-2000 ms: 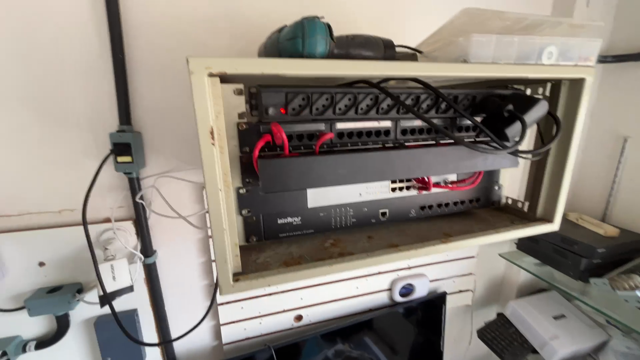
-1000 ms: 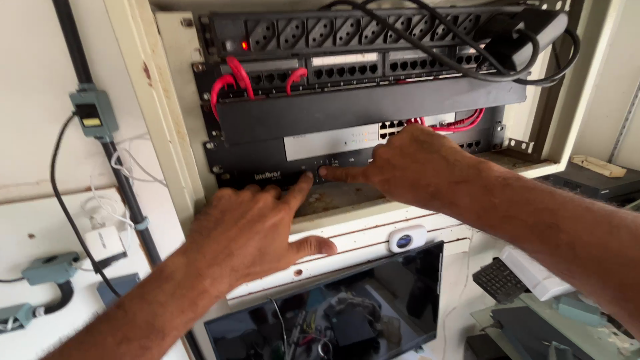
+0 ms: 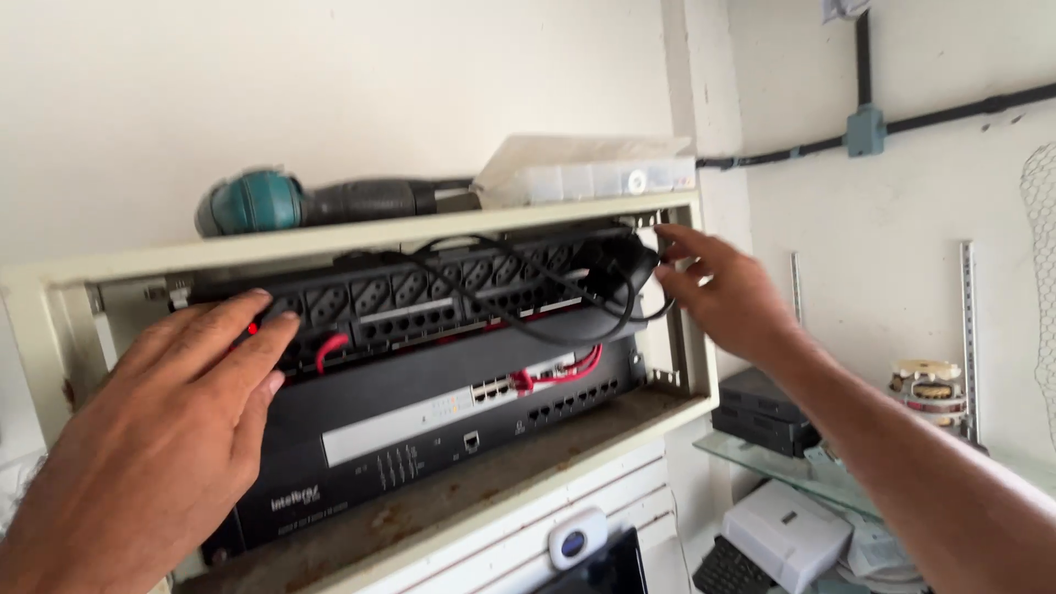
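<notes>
My left hand rests with spread fingers on the left end of the black power strip, beside its red light. My right hand is at the strip's right end, thumb and fingers apart, close to a black plug adapter; whether it touches is unclear. Black cords loop from the plugs across the sockets. Below are a patch panel with a red patch cable, a dark blank panel, a switch with a pale front and a black Intelbras unit.
The cream metal rack cabinet frames the gear. A teal and black power tool and a clear compartment box lie on top. At right, a glass shelf bears black boxes. Below are a white camera-like device and a screen.
Both hands have left the lower black unit; the left is now at the power strip's left end, the right near its right end. The view has shifted upward and to the right.
</notes>
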